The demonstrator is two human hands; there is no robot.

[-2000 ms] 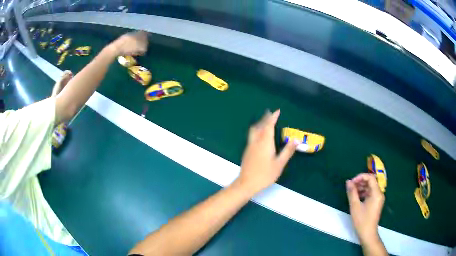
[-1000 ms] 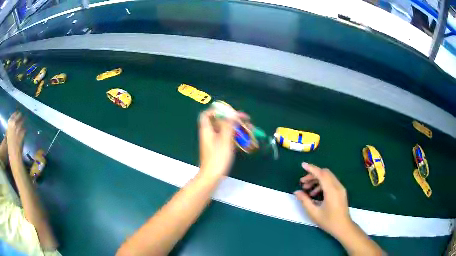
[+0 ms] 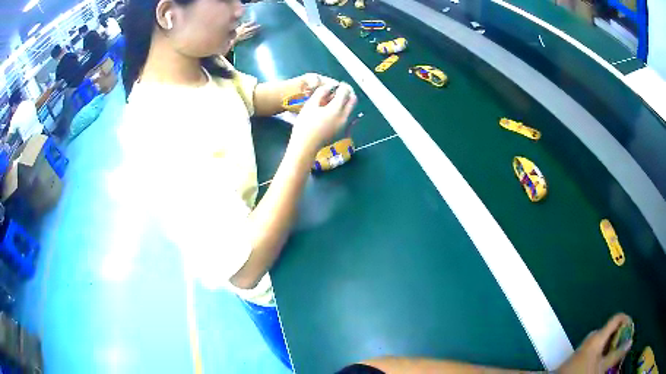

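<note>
My left hand (image 3: 606, 349) is at the bottom right corner over the belt, partly cut off by the edge. Its fingers are closed on a car body shell (image 3: 623, 336), which shows a green and yellow side; a purple bit shows below the fingers. Another yellow piece (image 3: 647, 362) lies right beside it, cut off by the frame. My right hand is out of the picture.
The green belt (image 3: 467, 124) carries yellow shells (image 3: 530, 179) and flat base plates (image 3: 612, 242). A pale rail (image 3: 467, 201) borders the green tabletop (image 3: 365, 256). A seated person (image 3: 190, 161) at left handles a yellow shell, with another shell (image 3: 334, 155) on the tabletop.
The view has swung left, showing the neighbouring worker and the blue floor. My left hand, with a shell in it, now sits at the bottom right. My right hand has left the picture.
</note>
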